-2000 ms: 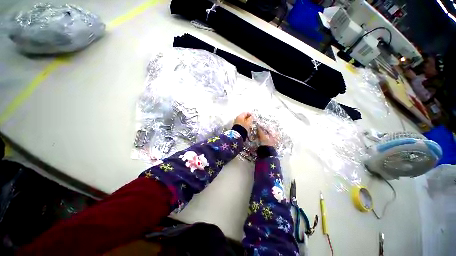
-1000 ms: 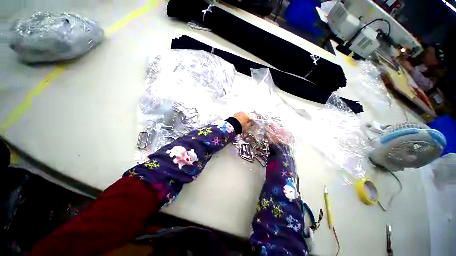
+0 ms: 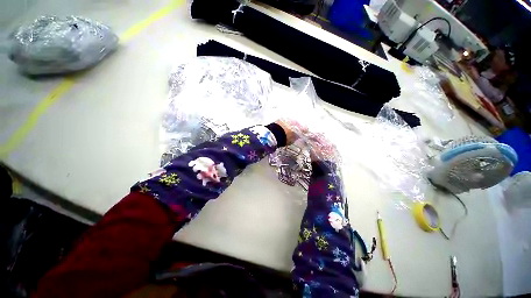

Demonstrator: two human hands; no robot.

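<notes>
My left hand (image 3: 287, 133) is at the middle of the table, beside a heap of small silver metal buckles (image 3: 291, 165). My right hand (image 3: 321, 149) is just to its right, mostly covered by shiny clear film. Glare and film hide the fingers of both hands, so what they grip does not show. The large crumpled clear bag (image 3: 218, 87) lies left of the hands, with metal pieces (image 3: 211, 129) at its lower part, partly behind my left sleeve.
Black bundles (image 3: 314, 61) lie at the back. Empty clear plastic (image 3: 393, 154) lies right, beside a small fan (image 3: 474, 166). Yellow tape (image 3: 427, 216), a yellow tool (image 3: 382, 236), teal-handled scissors (image 3: 362, 247) and a dark-tipped tool (image 3: 453, 273) lie near right. A wrapped bundle (image 3: 63, 45) sits far left.
The metal heap beside my hands shows more openly than at first. My right hand has moved slightly right and is now under film. My right sleeve now covers much of the scissors.
</notes>
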